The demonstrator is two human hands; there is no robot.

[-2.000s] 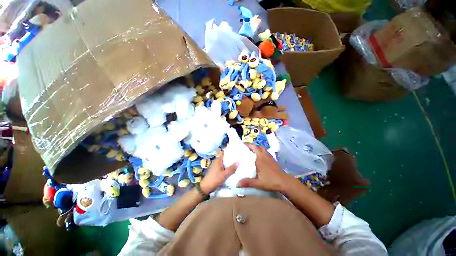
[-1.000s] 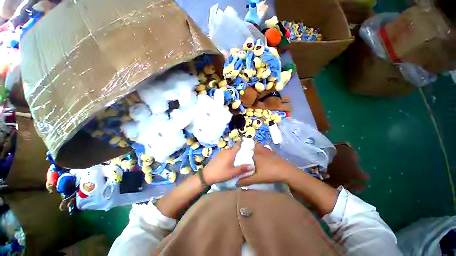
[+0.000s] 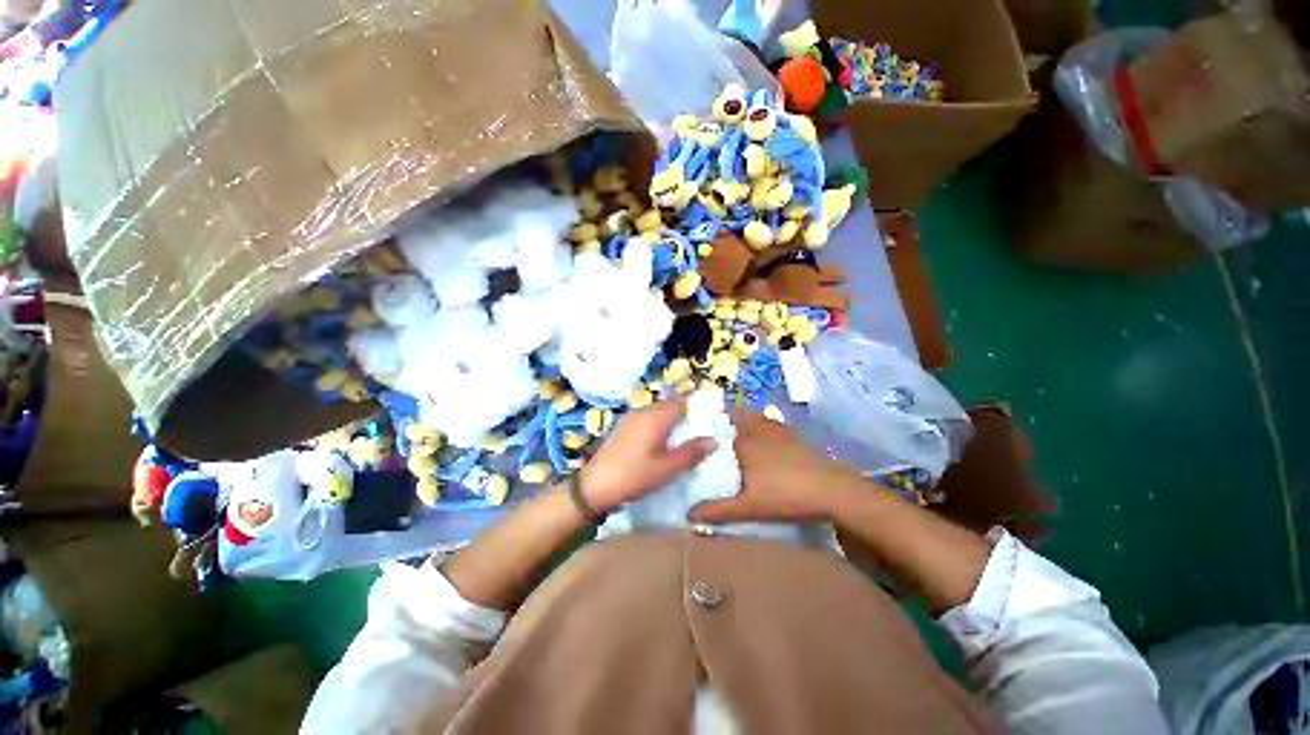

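Note:
A white plush toy [image 3: 704, 462] is held against my front at the table's near edge. My left hand [image 3: 639, 460] grips it from the left and my right hand [image 3: 776, 474] from the right; parts of the toy are hidden behind the hands. A pile of white plush toys [image 3: 474, 366] lies at the carton mouth, ahead and to the left. Small blue-and-yellow plush toys [image 3: 553, 438] lie around and under that pile.
A large cardboard carton [image 3: 316, 144] lies tipped open towards me. Large-eyed blue-and-yellow plush toys [image 3: 740, 172] are heaped right of it. A clear plastic bag [image 3: 884, 409] lies at the right table edge. A black item [image 3: 378, 501] lies at the left. An open carton [image 3: 934, 137] stands right of the table.
My hands were closer together around the toy one second ago; now they are further apart and more of the white plush shows between them. The view has shifted slightly.

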